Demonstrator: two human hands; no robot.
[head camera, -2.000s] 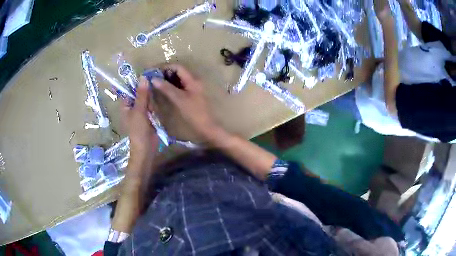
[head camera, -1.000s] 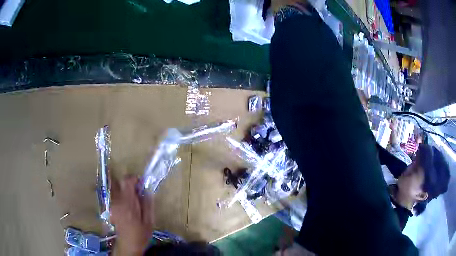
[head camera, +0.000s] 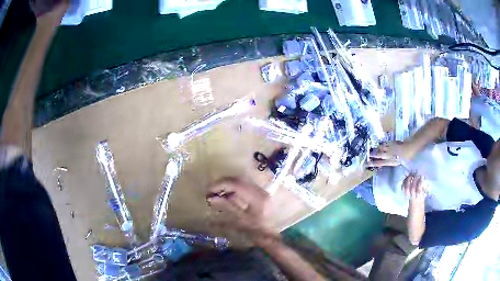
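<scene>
Bagged stick-shaped parts lie on the tan bench: one at left (head camera: 114, 186), one in the middle (head camera: 166, 193), one slanting behind them (head camera: 211, 122). Small bagged accessories (head camera: 118, 262) lie by the bench's near edge. My left hand (head camera: 50, 6) is at the top left edge, partly cut off, over the green belt beside a white item (head camera: 87, 10); its grip is hidden. My right hand (head camera: 238, 200) is blurred above the bench, fingers curled, with a tiny dark or coppery bit at the fingertips; I cannot tell if it is held.
A mixed pile of clear-wrapped sticks, packets and black cables (head camera: 323, 126) is at right. Tiny metal pins (head camera: 59, 178) lie at far left. White items lie on the green belt (head camera: 236, 27). Another person's hands (head camera: 390, 153) are at the bench's right edge.
My left hand has moved from the bench up to the belt at far left. My right arm has come back from the belt to above the bench. The middle bagged parts now lie loose.
</scene>
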